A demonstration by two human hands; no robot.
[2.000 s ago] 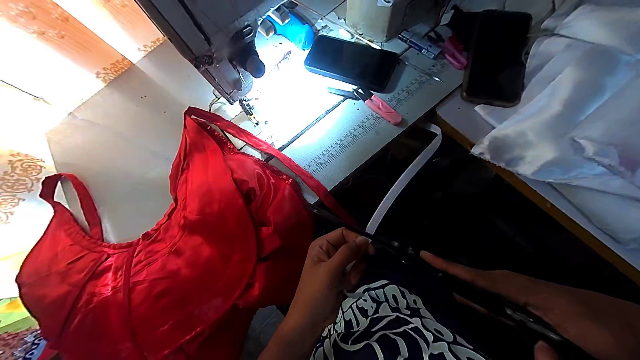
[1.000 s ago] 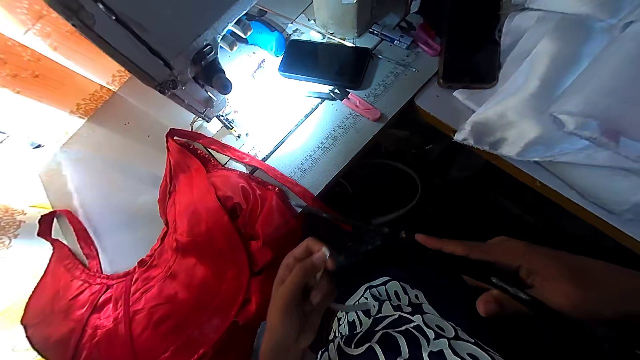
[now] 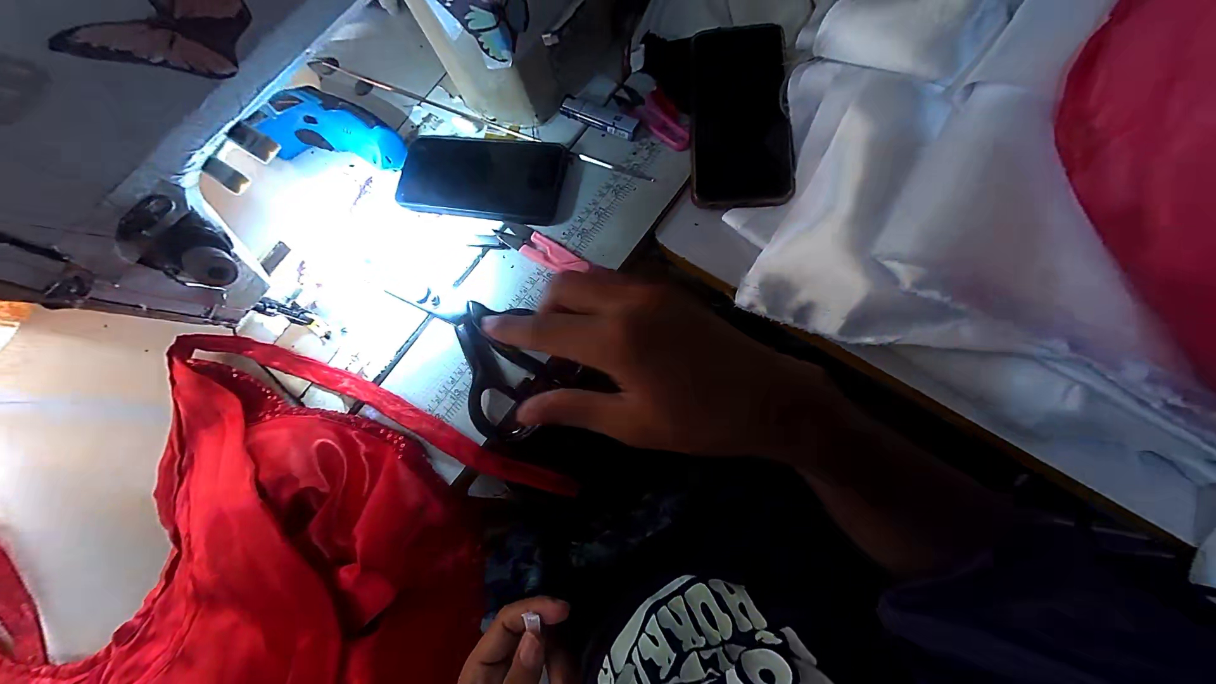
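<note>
My right hand (image 3: pixel 646 366) reaches over the near edge of the sewing machine bed, its fingers around the black handles of a pair of scissors (image 3: pixel 483 366); whether it grips them firmly is hard to tell. Low in the view, my left hand (image 3: pixel 518 646) pinches a small piece of white material (image 3: pixel 531 621) between thumb and finger. A red satin garment (image 3: pixel 332 513) lies to the left, its narrow strap (image 3: pixel 380 394) running across the bed's edge below the needle area (image 3: pixel 290 313). Pink-handled thread snips (image 3: pixel 551 253) lie just beyond my right hand.
Two dark phones, one on the bed (image 3: pixel 483 179) and one farther right (image 3: pixel 743 114), lie near a blue object (image 3: pixel 328 128) and a metal tool (image 3: pixel 616 168). White cloth (image 3: pixel 883 209) covers the right-hand surface, with red fabric (image 3: pixel 1154 161) on it. A dark gap separates the two surfaces.
My right hand has moved from low at the right up to the machine bed, where the black scissor handles now show. The long white strip seen two seconds ago no longer shows. The view has shifted.
</note>
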